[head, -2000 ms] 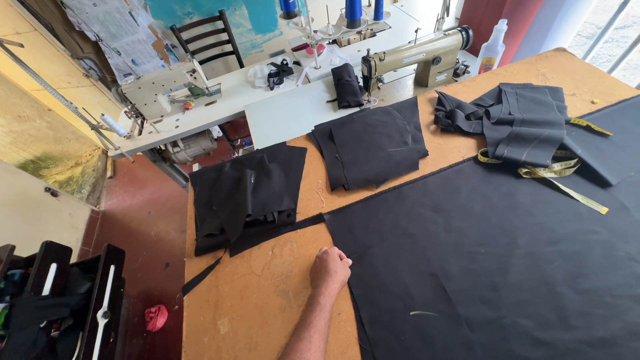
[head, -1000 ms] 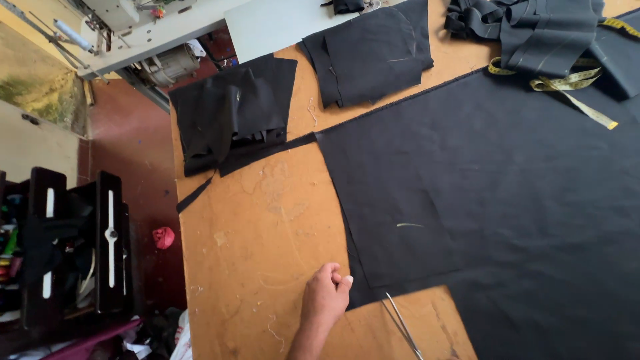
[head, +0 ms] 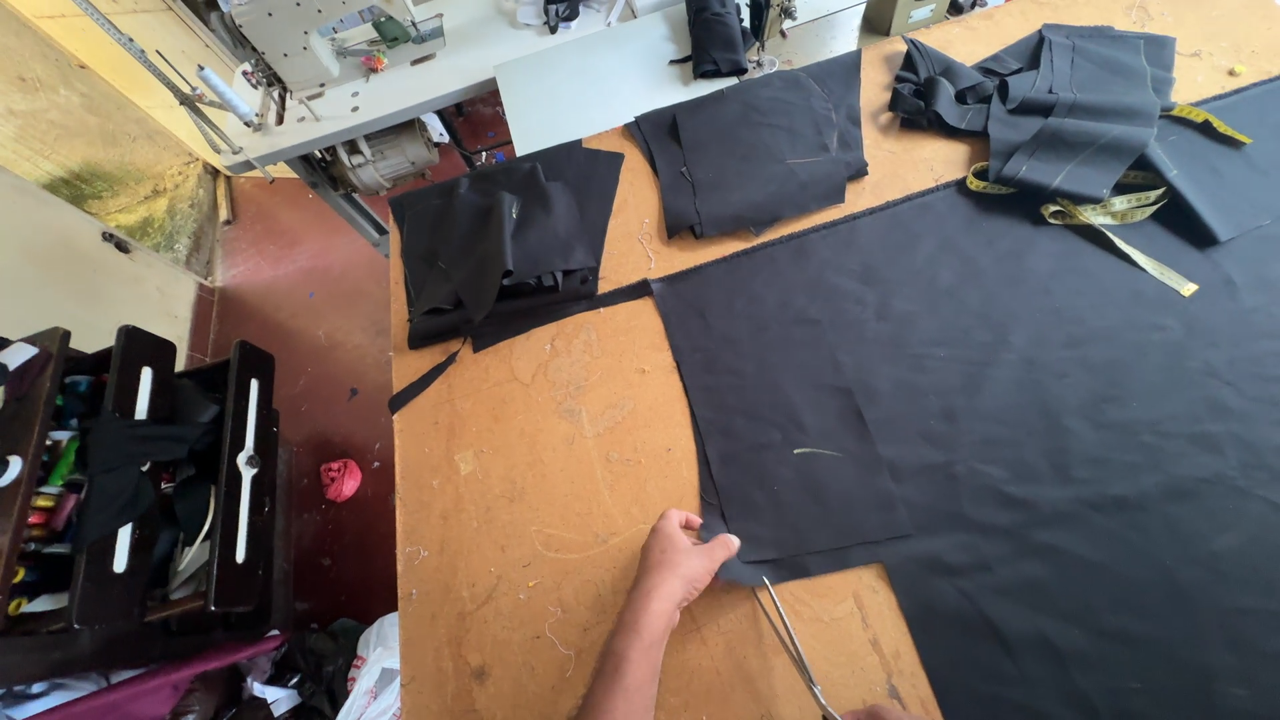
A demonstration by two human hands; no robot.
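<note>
My left hand [head: 685, 560] pinches the lower left corner of a black cut piece, lying on a large black fabric [head: 1040, 420] spread over the wooden table. Just right of it, the slim blades of metal scissors [head: 795, 645] reach up to the fabric's lower edge. My right hand [head: 880, 713] shows only as a sliver at the bottom edge, at the scissors' handle end; the handles are hidden. A pale chalk mark [head: 818, 451] lies on the fabric. Along its far edge rest folded black pieces [head: 760, 140] and a crumpled black pile [head: 500, 240].
A yellow tape measure [head: 1110, 210] lies by bunched dark fabric [head: 1080, 110] at the upper right. Beyond the table stand sewing machines, one with a white body [head: 290, 40]. Open dark drawers [head: 245, 480] with thread spools are at the left, a pink bundle [head: 341, 480] on the floor.
The view has shifted down. My left hand, a loose fist near the fabric's left edge before, now holds its lower corner. The scissors, not seen two seconds ago, lie at the fabric's lower edge.
</note>
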